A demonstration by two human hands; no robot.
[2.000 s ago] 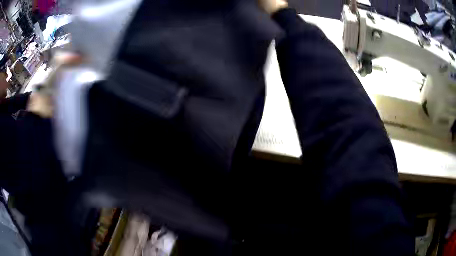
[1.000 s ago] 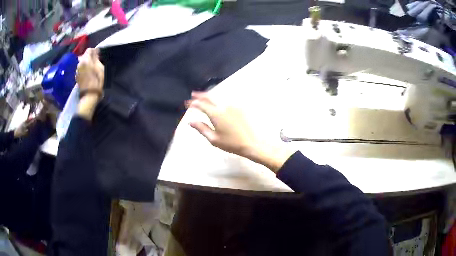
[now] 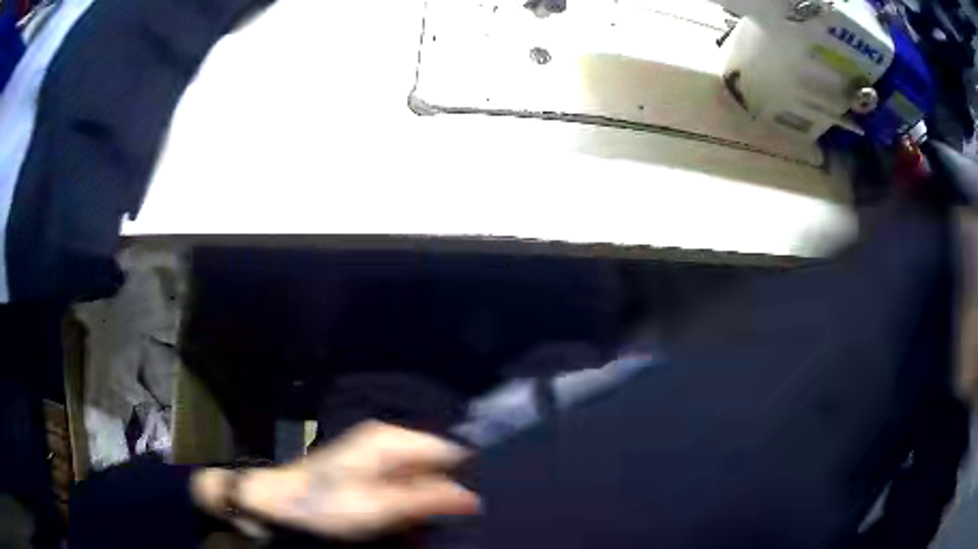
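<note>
A dark cloth piece (image 3: 729, 429), blurred, fills the lower right, with a short pale strip (image 3: 515, 413) along its upper left edge. My left hand (image 3: 365, 483), with a band at the wrist, reaches in from the lower left. Its fingers and thumb pinch the left edge of this piece by the pale strip; the fingertips are blurred. A skin-toned blur at the far right edge may be my right hand, but it is too cut off to tell. Another dark panel (image 3: 97, 129) with a pale side lies over the table's left part.
The white sewing machine (image 3: 799, 64) stands at the upper right, its needle area cut off at the top. The white table (image 3: 322, 161) has its front edge across the middle. An open drawer with pale scraps (image 3: 134, 343) is below left. Something blue and red is behind the machine.
The view has swung right and down. The first dark panel now lies at the left without my left hand, which has crossed to another dark piece at the right. My right hand has left the table.
</note>
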